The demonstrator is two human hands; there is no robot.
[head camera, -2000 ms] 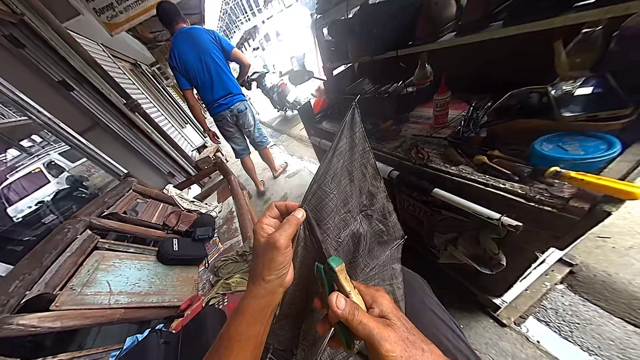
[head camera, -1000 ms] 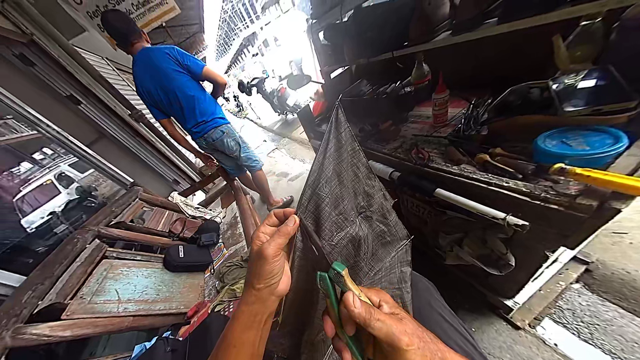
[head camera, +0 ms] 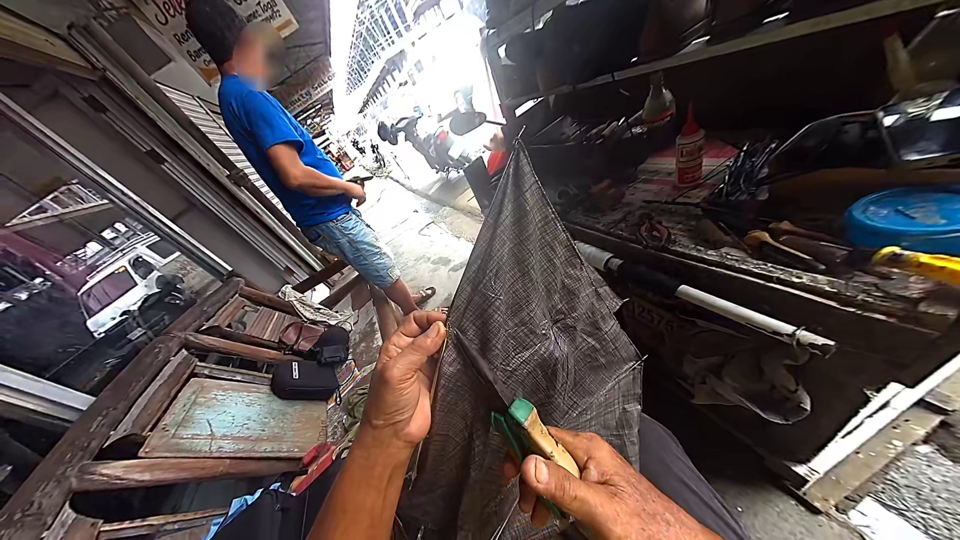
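A folded umbrella with dark grey checked cloth (head camera: 544,300) stands over the person's lap, its pointed end upward. My left hand (head camera: 409,375) pinches the cloth's left edge, where a thin rib or thread runs down, between thumb and fingers. Near the lower middle of the cloth, my right hand (head camera: 592,480) is closed on a hand tool (head camera: 541,436) with a pale, worn handle and green parts. A thin dark shaft seems to reach up from it across the cloth. The tool's exact kind cannot be told, and my right palm hides its lower part.
At right, a cluttered workbench (head camera: 750,270) holds a glue bottle (head camera: 690,150), a blue lid (head camera: 907,217) and a yellow handle (head camera: 915,264). A white-and-black pole (head camera: 742,311) runs along its front. At left are a wooden bench (head camera: 187,472) and black case (head camera: 304,380). A person (head camera: 292,165) stands ahead.
The person in the blue shirt has turned toward the right, and both forearms are now in front of the body. My hands stay at nearly the same places on the cloth and tool.
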